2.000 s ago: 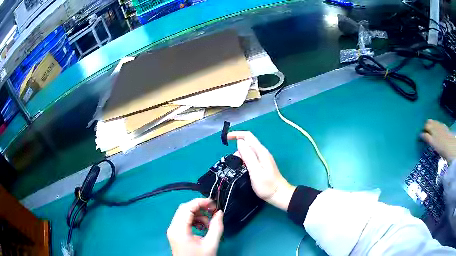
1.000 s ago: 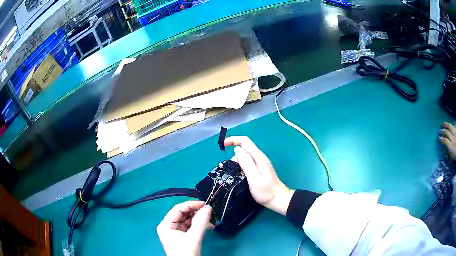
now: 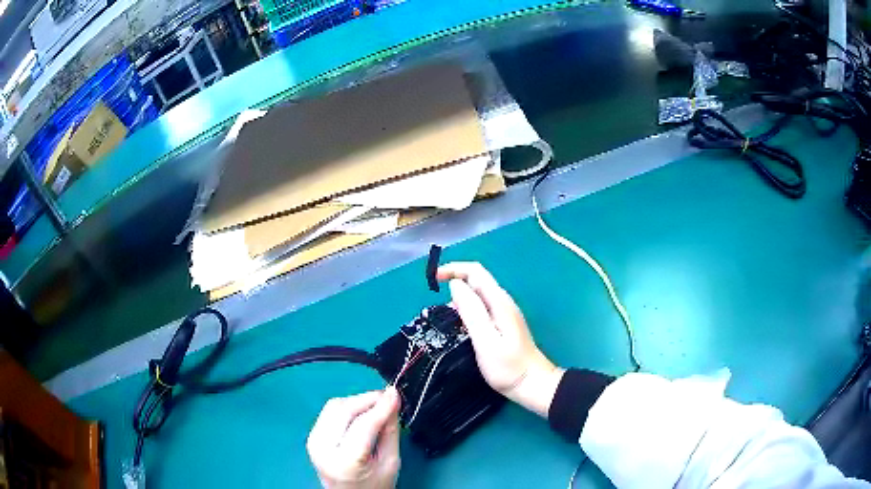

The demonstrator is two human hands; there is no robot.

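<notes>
A black housing [image 3: 454, 401] lies on the teal mat with its open end up and small parts and thin wires showing. My left hand [image 3: 358, 437] pinches the thin lead wires [image 3: 411, 365] at the housing's near left side. My right hand [image 3: 499, 334] lies against the housing's right side and steadies it. A short black strip [image 3: 434, 267] stands at my right index fingertip; whether it is held or only touched I cannot tell. A thick black power cord [image 3: 286, 360] runs left from the housing to a tied coil.
Cardboard sheets [image 3: 344, 143] and a pale tape roll [image 3: 527, 159] lie beyond the grey metal edge [image 3: 315, 258]. A pale cord [image 3: 597, 267] crosses the mat at right. A tied black cord [image 3: 750, 148] and crinkled plastic [image 3: 690, 103] lie at the far right.
My left hand has moved slightly away from the housing's open end, fingers now closed on the wires. The neighbouring person's hand at the right has left the view.
</notes>
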